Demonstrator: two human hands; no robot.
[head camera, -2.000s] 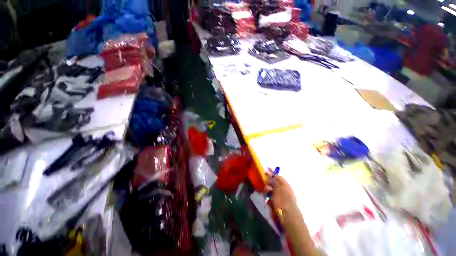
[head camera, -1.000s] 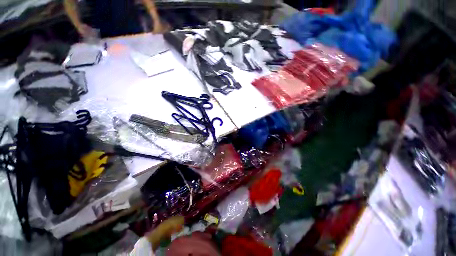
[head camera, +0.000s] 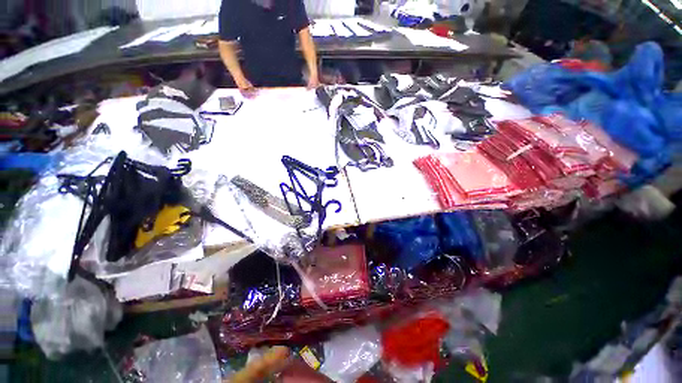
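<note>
Neither of my hands can be made out; a blurred tan shape at the bottom edge is too unclear to name. Black hangers lie near the white table's front edge, beside a grey strip in clear plastic. A bigger pile of black hangers lies at the left, with a yellow item against it. Red-edged packed garments are stacked on the right part of the table. Striped grey, black and white pieces lie behind, with another striped pile at the back left.
A person in a dark top stands behind the table, both hands at its far edge. Packed bags lie below the front edge. Red plastic and clear bags litter the green floor. Blue plastic is heaped at right.
The view has swung left from the other white table to this one and risen to show the person's torso. My right hand, holding a blue pen two seconds ago, is out of view.
</note>
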